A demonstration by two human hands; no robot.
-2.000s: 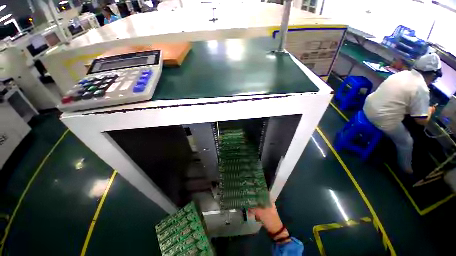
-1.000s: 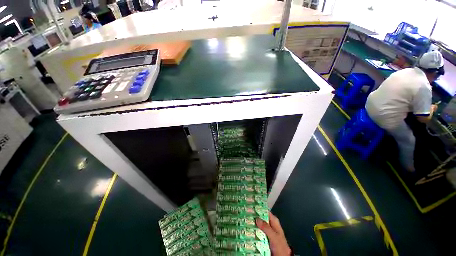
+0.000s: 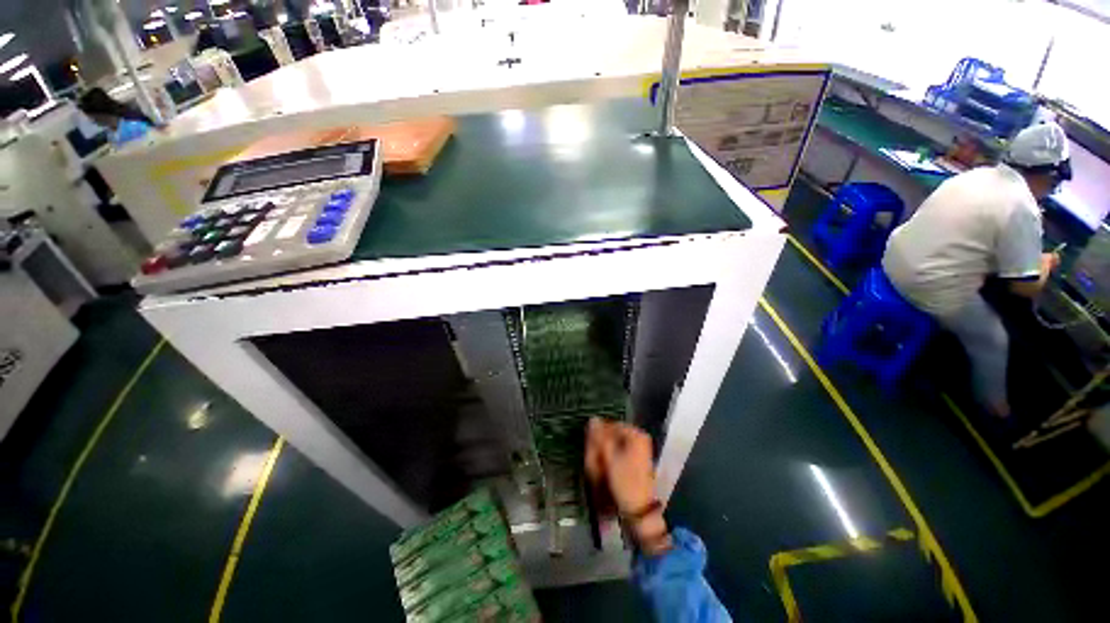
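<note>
My right hand [image 3: 620, 466], in a blue sleeve, is at the front of the dark ribbed magazine slot [image 3: 575, 365] in the white-framed cabinet [image 3: 487, 290]. The hand is blurred, its fingers bent, and I cannot tell whether it grips a board. Green boards show inside the slot, behind and left of the hand. A stack of green PCB panels [image 3: 460, 566] is tilted at the lower edge, left of the slot. My left hand is not in view; whatever holds the stack is below the picture's edge.
A calculator [image 3: 262, 219] and an orange-brown block [image 3: 408, 140] lie on the cabinet's green top [image 3: 548, 189]. A pole [image 3: 672, 73] rises at its back right. A seated person [image 3: 968, 237] works at the right, near blue stools [image 3: 874, 319].
The long panel that my right hand held in front of the slot is no longer seen there. The hand has moved up and forward to the slot. The left stack has shifted slightly down.
</note>
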